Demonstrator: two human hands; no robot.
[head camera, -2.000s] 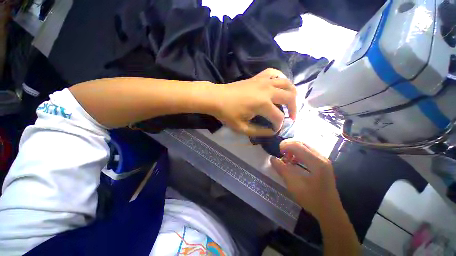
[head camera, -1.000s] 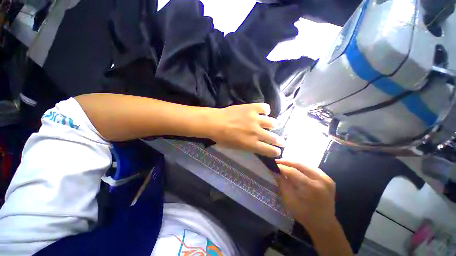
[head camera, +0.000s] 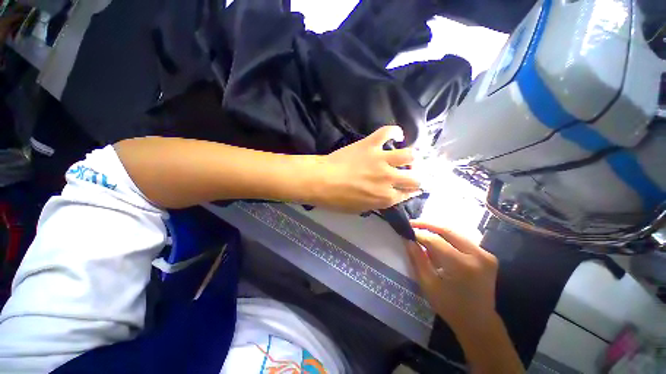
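The black garment piece (head camera: 285, 80) is bunched and slightly shiny behind and left of the needle area, and a narrow end of it runs down between my hands. My left hand (head camera: 369, 175) lies on this cloth with its fingers bent, their tips near the glare. My right hand (head camera: 456, 274) pinches the narrow black end between thumb and fingers, nearer the front edge. The white sewing machine head (head camera: 577, 95) with a blue stripe stands at upper right. Needle and presser foot are lost in bright glare.
A flat black cut panel (head camera: 529, 292) lies right of my right hand, under the machine. A ruler scale (head camera: 328, 252) runs along the front edge. Something pink in clear plastic (head camera: 621, 347) is at the lower right. A curved metal loop is on the machine head's lower side.
Since a second ago my left hand's fingers have bent more and the hand has moved slightly up. My right hand has shifted slightly; the black end between the hands shows more.
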